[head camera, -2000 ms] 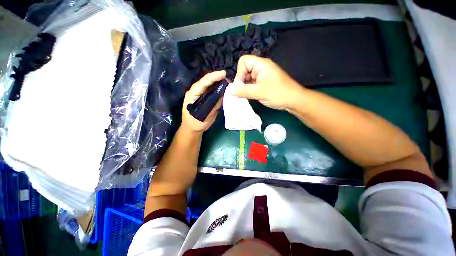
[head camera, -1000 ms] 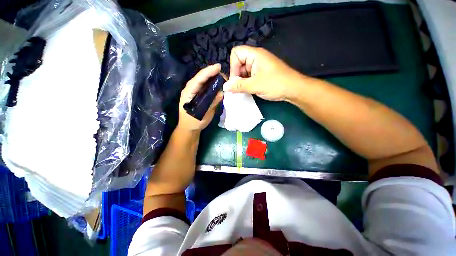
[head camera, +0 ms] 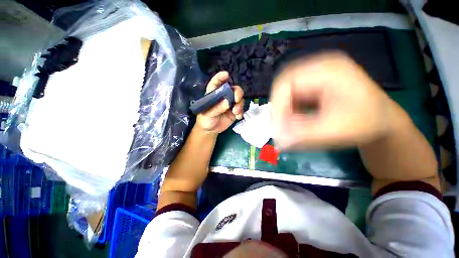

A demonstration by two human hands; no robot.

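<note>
My left hand [head camera: 217, 112] holds a black plastic housing [head camera: 211, 99] with a small pale marking, above the bench left of the tape line. My right hand [head camera: 322, 101] is raised close to the camera and strongly blurred; its fingers are curled, and I cannot tell whether it holds anything. A crumpled white cloth [head camera: 255, 126] lies on the bench, partly behind my right hand. A red square [head camera: 269, 154] lies just below the cloth. A heap of small black parts [head camera: 246, 59] lies beyond my left hand.
A black mat [head camera: 370, 53] lies at the back right, partly hidden by my right hand. At left, a clear plastic bag [head camera: 173, 83] surrounds a white foam sheet [head camera: 88, 106] with dark parts on it. Blue crates [head camera: 128, 227] stand below the bench. The green bench has a pale front edge [head camera: 297, 178].
My right hand has let go of the white cloth and moved right and up toward the camera. The cloth now lies on the bench. My left hand has turned the housing flatter. The white round item is hidden.
</note>
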